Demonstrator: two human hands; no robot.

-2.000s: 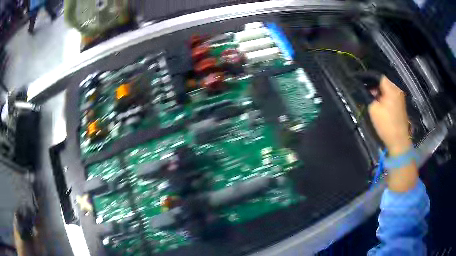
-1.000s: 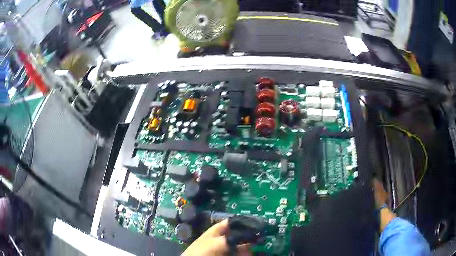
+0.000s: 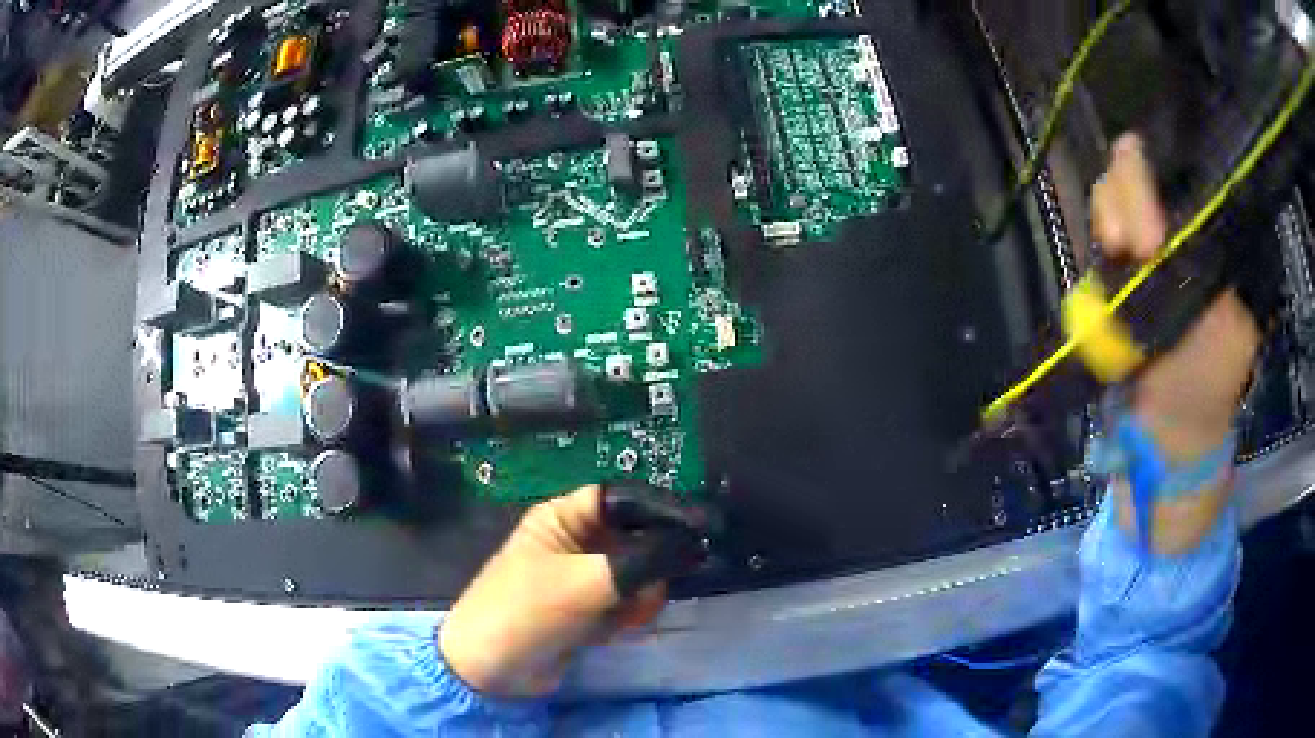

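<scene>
The green circuit board (image 3: 534, 310) lies in its flat black fixture (image 3: 865, 346), with round black cans, grey blocks and a copper-wound choke (image 3: 535, 35) on it. My left hand (image 3: 541, 591) is over the fixture's near edge, thumb and fingers together, black coverings on the fingertips; whether a small part is between them cannot be told. My right hand (image 3: 1190, 361), blurred, is at the right beyond the fixture, closed around the dark electric screwdriver, whose yellow nose ring (image 3: 1103, 332) points left. A light blue band is on my right wrist.
A silver metal rail (image 3: 808, 627) runs along the near side, close to my sleeves. Black rails stand right of the fixture. A yellow cable (image 3: 1240, 180) crosses in front of my right hand. A grey surface (image 3: 65, 303) is at the left.
The view has moved closer over the board's near right part. My right hand has come up from the right edge with the screwdriver. My left hand is now over the near edge, no longer over the board.
</scene>
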